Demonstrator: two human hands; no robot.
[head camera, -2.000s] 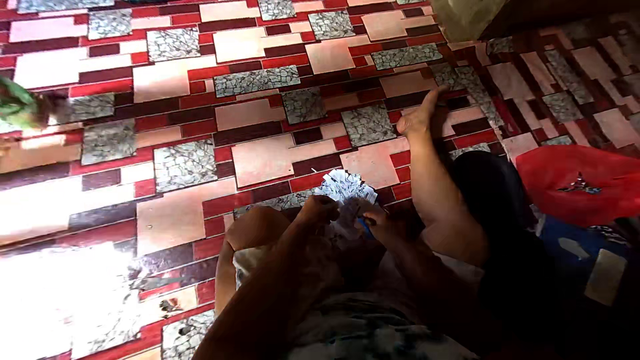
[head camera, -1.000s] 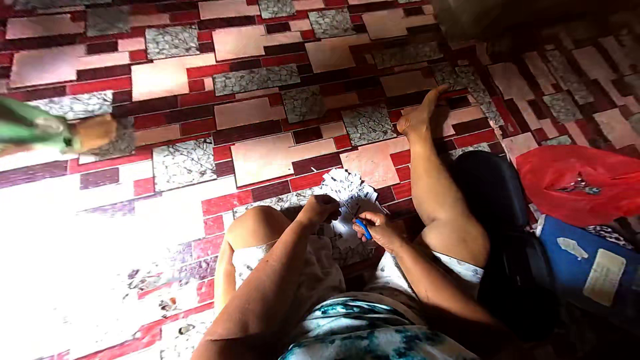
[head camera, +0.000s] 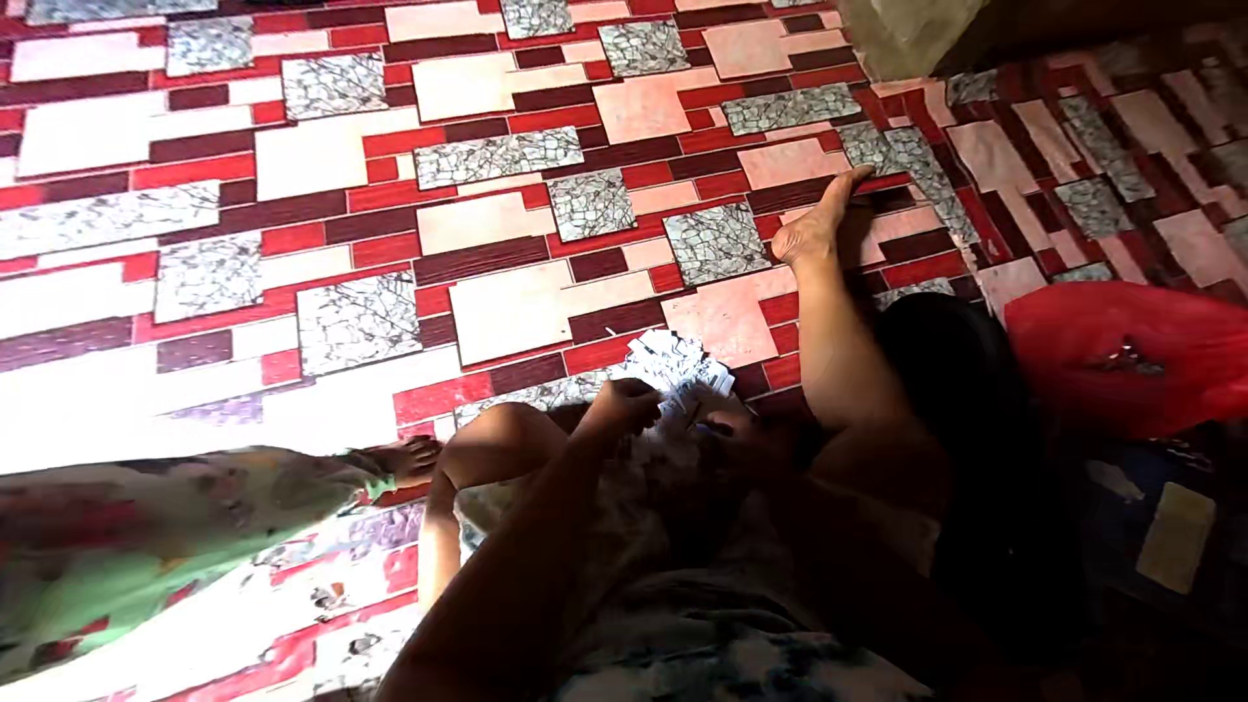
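A pile of small white paper pieces (head camera: 673, 363) lies on the patterned floor between my legs. My left hand (head camera: 629, 405) is at the left side of the pile with its fingers closed together; whether it pinches a piece is too dark to tell. My right hand (head camera: 736, 429), in deep shadow at the right of the pile, holds scissors (head camera: 717, 425), of which only a dark handle shows faintly. Both hands are close together above my lap.
Another person's patterned sleeve or trouser leg (head camera: 195, 536) reaches in from the left, near my knee. At the right are a red plastic bag (head camera: 1131, 356) with a metal object on it, a dark rounded object (head camera: 951, 390) and a blue item with a pale label (head camera: 1177, 538).
The other person's limb in patterned cloth, at the upper left a second ago, is now lower and nearer my left knee. My hands have stayed by the paper pile. The light on them has dimmed.
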